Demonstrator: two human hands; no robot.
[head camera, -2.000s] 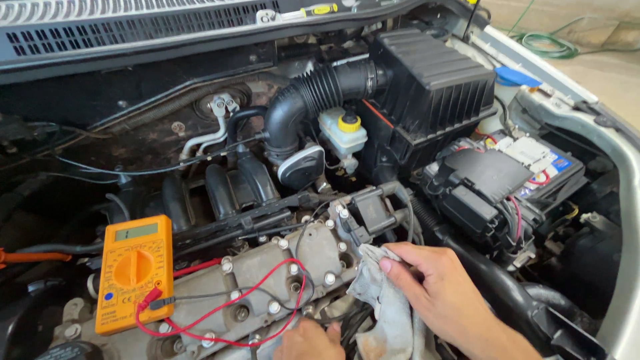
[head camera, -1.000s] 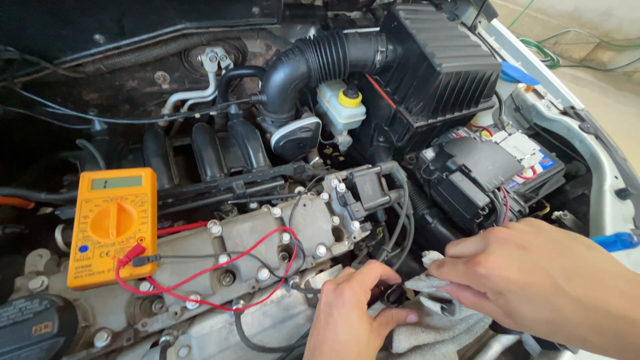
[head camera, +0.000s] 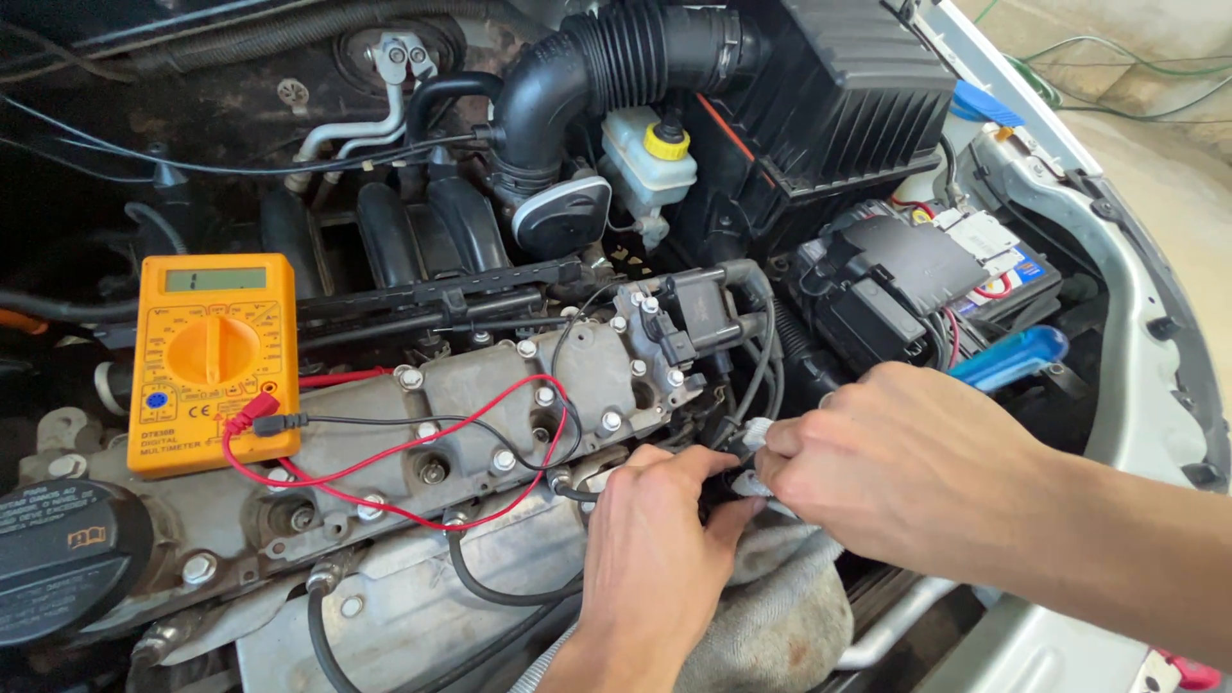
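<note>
My left hand (head camera: 664, 529) pinches a small dark part, mostly hidden between its thumb and fingers, beside the ignition coil end of the engine. Pressed against that part is the grey-white cloth (head camera: 784, 597), gripped by my right hand (head camera: 876, 452) and hanging below both hands. Black ignition leads (head camera: 510, 594) curve along the front of the metal valve cover (head camera: 491, 375). A yellow digital multimeter (head camera: 217, 361) lies on the cover's left part, its red test lead (head camera: 385, 474) and black lead looped over the cover bolts. The ignition coil (head camera: 705, 308) sits at the cover's right end.
Behind the engine stand the black air filter box (head camera: 847, 96), a ribbed intake hose (head camera: 626, 58) and a reservoir with a yellow cap (head camera: 650, 164). At right are the battery (head camera: 1011, 274), a blue translucent tool handle (head camera: 1011, 358) and the fender edge (head camera: 1136, 327).
Two seconds ago my right hand held up the cloth near the coil, and my left hand was low at the frame's bottom edge. Both hands have since come together at the dark part.
</note>
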